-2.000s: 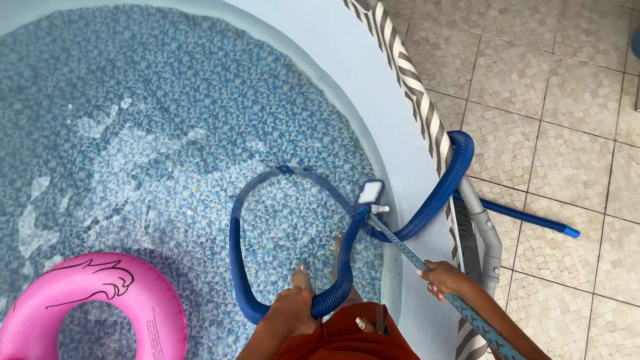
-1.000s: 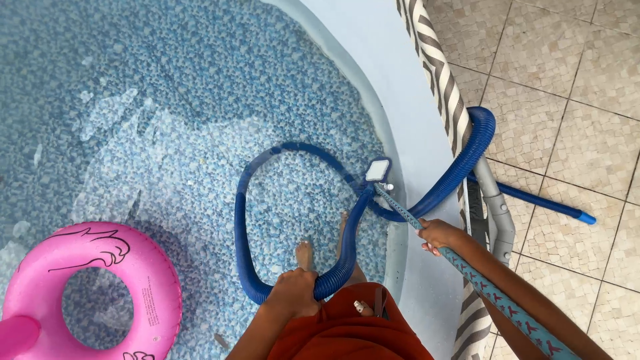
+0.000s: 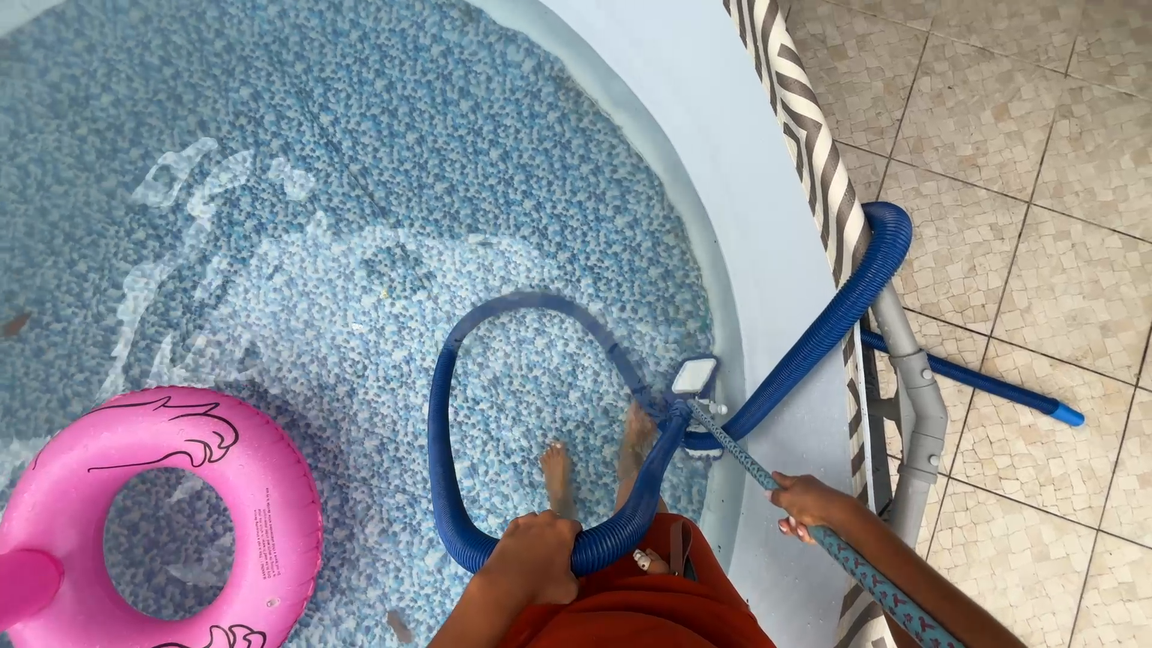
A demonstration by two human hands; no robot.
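My left hand (image 3: 540, 553) is closed around a ribbed blue pool hose (image 3: 621, 540) at the bottom centre. From there the hose loops through the water and also runs up to a white and blue pool vacuum head (image 3: 695, 376) near the pool wall. My right hand (image 3: 805, 506) grips a patterned blue-green pole (image 3: 742, 463), whose far end meets the vacuum head. The pole's near part passes along my right forearm. Another stretch of hose (image 3: 801, 346) climbs the wall and hangs over the rim. Water partly veils the loop's far side.
A pink inflatable ring (image 3: 279, 540) floats at lower left. My bare feet (image 3: 556, 463) stand in the water. The zigzag-patterned pool rim (image 3: 810, 117) and grey frame pipe (image 3: 920, 405) edge the right side. Beyond, a blue hose end (image 3: 1008, 391) lies over the tiled floor (image 3: 1071, 297).
Both hands keep their holds on the hose and the pole. The pink ring sat a little higher in the view one second ago. Little else has plainly changed.
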